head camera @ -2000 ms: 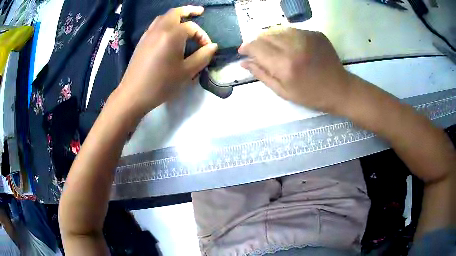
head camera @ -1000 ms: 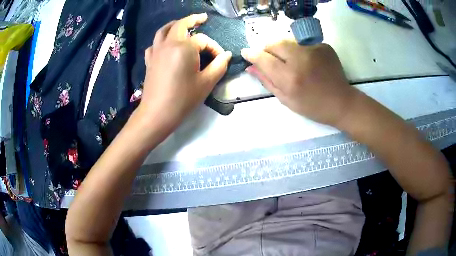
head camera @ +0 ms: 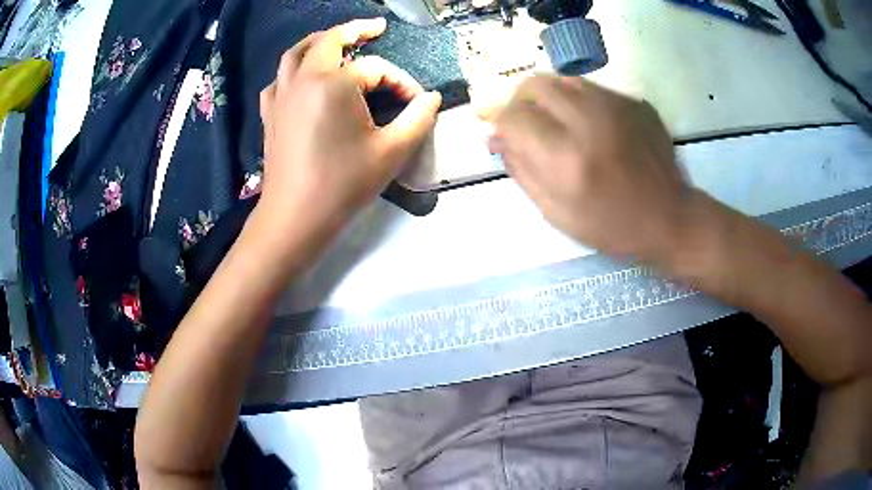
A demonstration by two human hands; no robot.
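A plain dark cloth piece lies on the machine bed, left of the needle area. My left hand pinches its near edge between thumb and fingers; a short folded end sticks out to the right of the thumb. My right hand is just right of that end, slightly blurred, fingertips together, with a small gap to the cloth. Whether it holds anything small cannot be told. The metal parts of the presser area show at the top edge.
Dark floral panels cover the table's left side. A grey knurled knob is right of the needle area. Snips lie at the upper right. A printed ruler runs along the near table edge. A yellow item is at far left.
My right hand has moved right, off the cloth edge that both hands pinched before. My left hand keeps its pinch. The knob and metal parts came into fuller view since the first frame.
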